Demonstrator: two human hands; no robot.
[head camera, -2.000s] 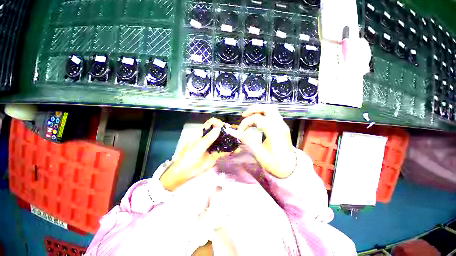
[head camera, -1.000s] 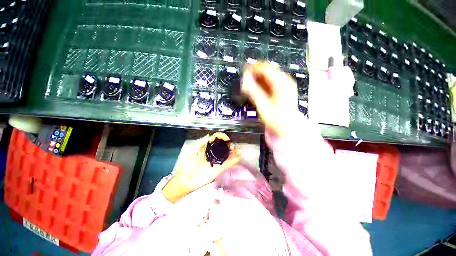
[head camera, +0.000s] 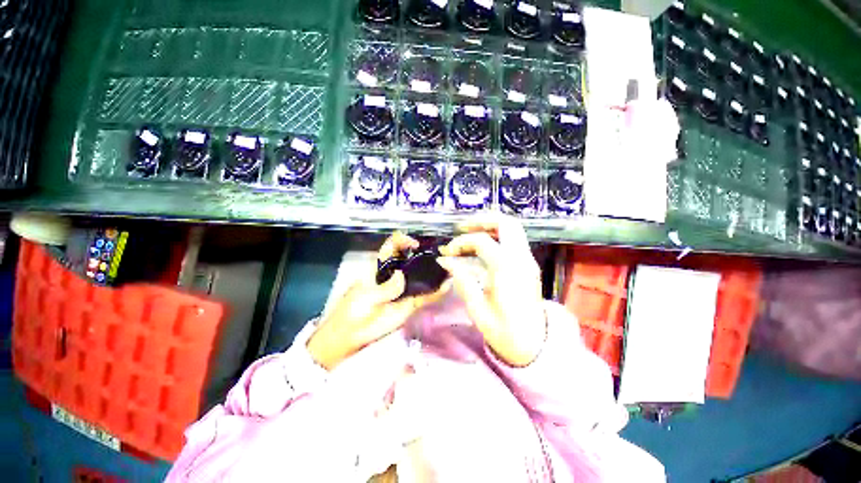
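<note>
A black round lens part (head camera: 422, 270) is held above the lap, just off the bench edge. My left hand (head camera: 363, 307) is closed round its left side and underside. My right hand (head camera: 498, 300) has its fingertips at the part's upper right side. Fingers hide some of the part. Beyond the bench edge, a clear tray (head camera: 344, 141) holds rows of black round parts with white labels. A second clear tray (head camera: 102, 141) to its left has a front row of black parts and crosshatched pockets behind.
A white strip (head camera: 633, 179) with a small pink and dark item lies right of the centre tray. More filled trays are at far right and far left. Below the bench edge are red trays (head camera: 113, 349), a card with coloured dots (head camera: 106, 257) and a white sheet (head camera: 670, 332) on the right.
My right hand has come back from over the centre tray to the part in my left hand. A pocket in the tray's left column, crosshatched before, now holds a black part.
</note>
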